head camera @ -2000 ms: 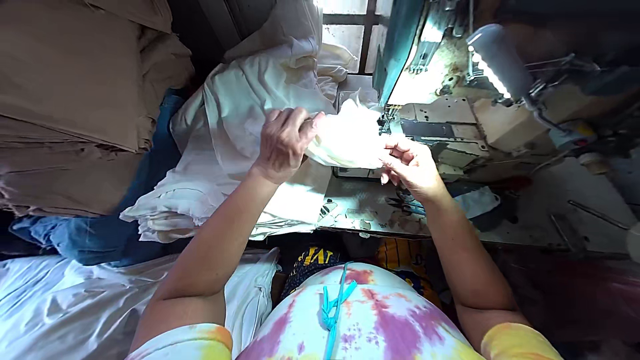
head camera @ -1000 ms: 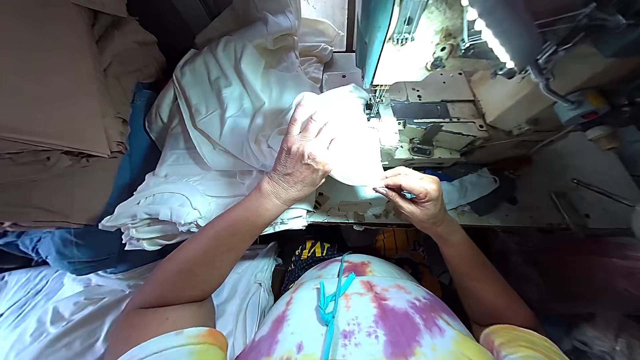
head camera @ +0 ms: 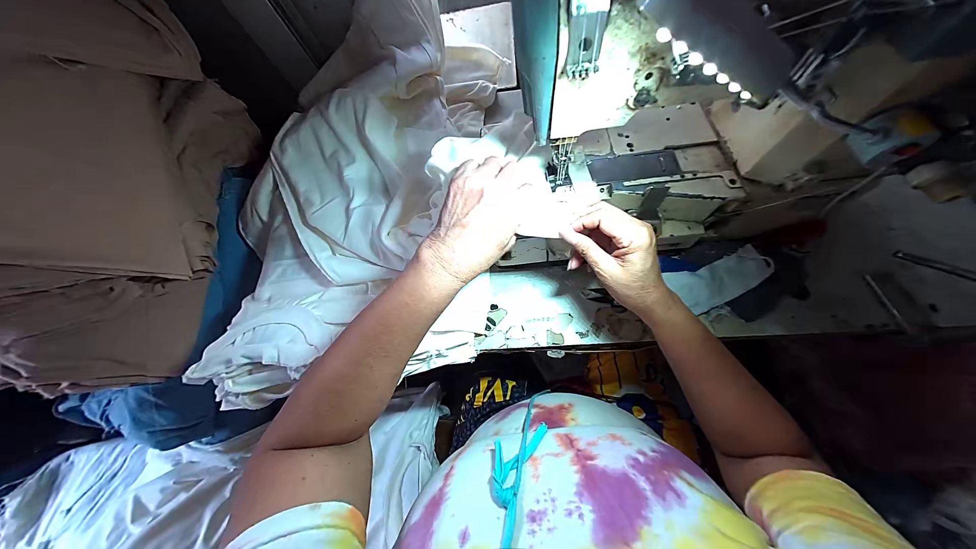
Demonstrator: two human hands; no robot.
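Observation:
My left hand (head camera: 480,213) lies spread on a white fabric piece (head camera: 540,217), just left of the needle area of an industrial sewing machine (head camera: 663,164). The thumb and forefinger of my right hand (head camera: 614,248) pinch the near right edge of that fabric. Part of the fabric is hidden under my left hand and washed out by the glare. Threaded needles (head camera: 563,160) stand right behind the cloth; whether it lies under the presser foot I cannot tell.
White garments (head camera: 335,183) are heaped left of the machine. Folded brown cloth (head camera: 91,175) lies on blue fabric (head camera: 229,252) at far left. An LED lamp (head camera: 717,53) hangs at upper right. Scraps (head camera: 541,328) lie along the table edge; a white strip (head camera: 717,282) is at right.
The white fabric, raised in both hands two seconds ago, is now lower and close to the needles. My left hand has moved from gripping its left side to lying over it. The view has moved closer.

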